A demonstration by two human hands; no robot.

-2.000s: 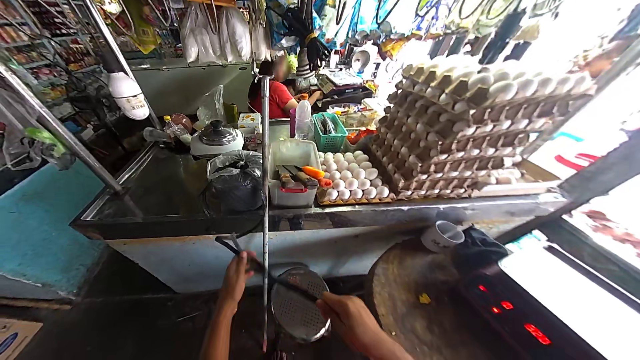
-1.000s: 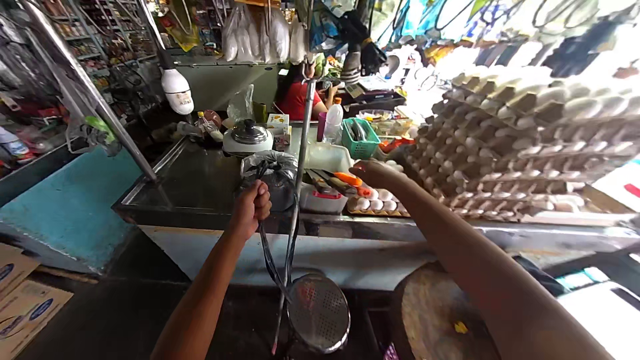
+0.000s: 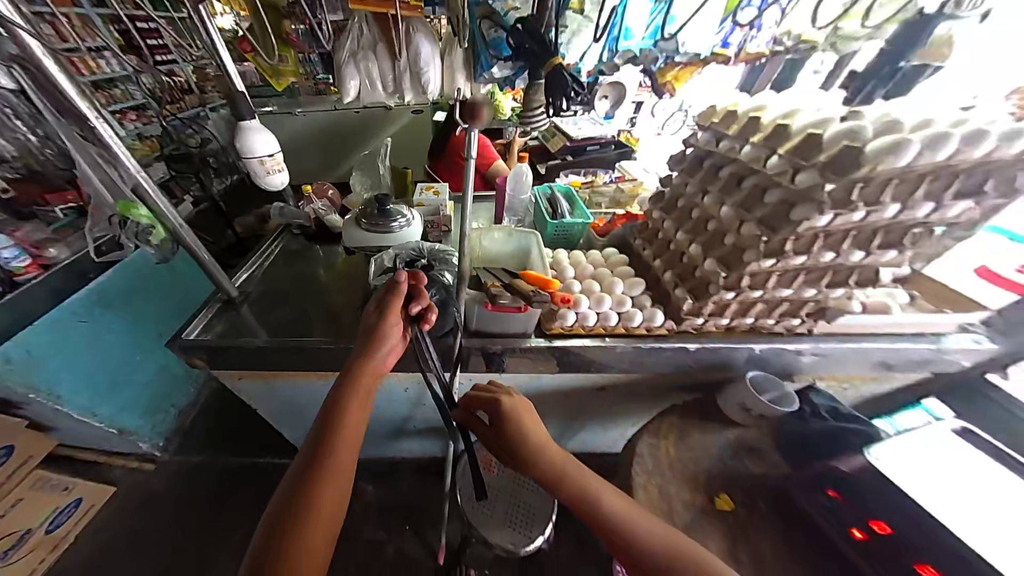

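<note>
My left hand (image 3: pixel 400 312) is closed around the upper end of some dark flat straps (image 3: pixel 436 376), which hang down from it. Lower and to the right, my right hand (image 3: pixel 500 416) pinches the straps near their lower part; their ends dangle below its fingers. A thin metal pole (image 3: pixel 466 216) stands upright behind the straps. Past my left hand, a black plastic bag (image 3: pixel 436 276) sits on the counter edge. Right of the pole is a plastic container (image 3: pixel 512 248) with knives lying across it, some with orange handles (image 3: pixel 540 280).
A tray of white eggs (image 3: pixel 596 292) and tall stacked egg trays (image 3: pixel 744 232) stand on the metal counter (image 3: pixel 720 352). Below are a perforated metal stool (image 3: pixel 508 504), a round wooden surface (image 3: pixel 680 480) with a white cup (image 3: pixel 756 398), and a digital scale (image 3: pixel 880 520). A person in red (image 3: pixel 460 160) sits beyond.
My right hand was over by the orange-handled knives a second ago; it is now back down on the straps. My left hand still holds them.
</note>
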